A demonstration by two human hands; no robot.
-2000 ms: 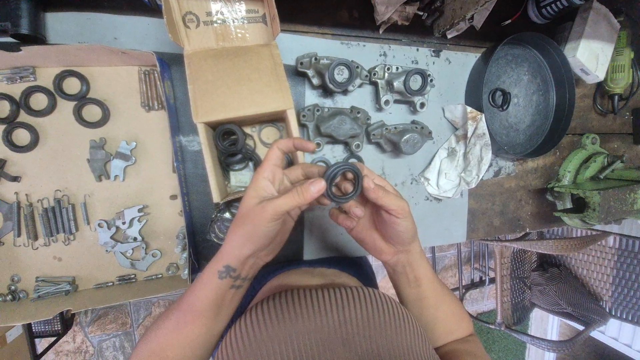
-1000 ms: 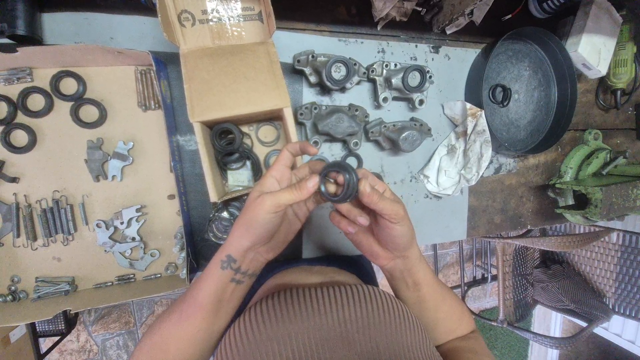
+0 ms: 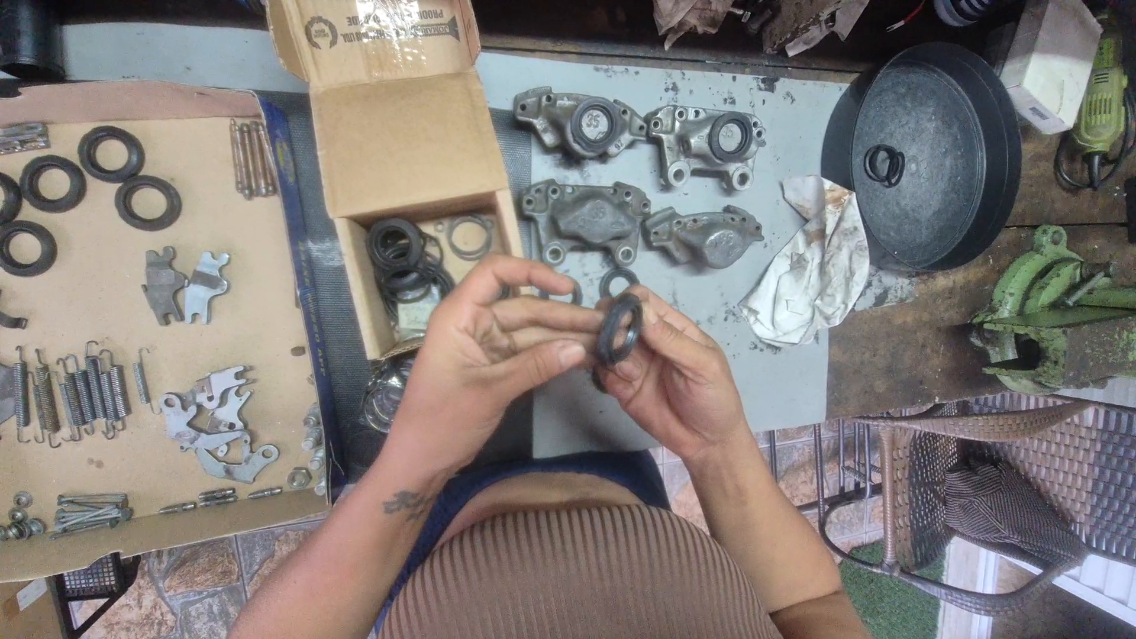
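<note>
Between the fingers of my right hand [image 3: 679, 373] is a black rubber seal ring [image 3: 619, 330], tilted nearly edge-on. My left hand [image 3: 506, 346] has its fingertips right beside the ring; whether they touch it is unclear. A dark piece, mostly hidden, shows below the ring by the right fingers. Behind my hands, two rings [image 3: 619, 283] lie on the grey mat. Metal brake caliper halves [image 3: 586, 217] lie beyond them, two with black round seals [image 3: 595, 125]. An opened cardboard box [image 3: 355, 293] at the left holds more black rings [image 3: 396, 246].
A cardboard tray [image 3: 222, 311] at left carries rubber rings [image 3: 111, 153], springs [image 3: 93, 390], metal levers [image 3: 209, 422] and bolts. Right of the calipers are a crumpled stained paper [image 3: 812, 262], a round black pan [image 3: 941, 160] with small rings, a green vise [image 3: 1056, 311] and a green power tool [image 3: 1103, 98].
The black ring has turned from facing the camera to nearly edge-on. My left fingers, earlier on the ring, are now more stretched out beside it.
</note>
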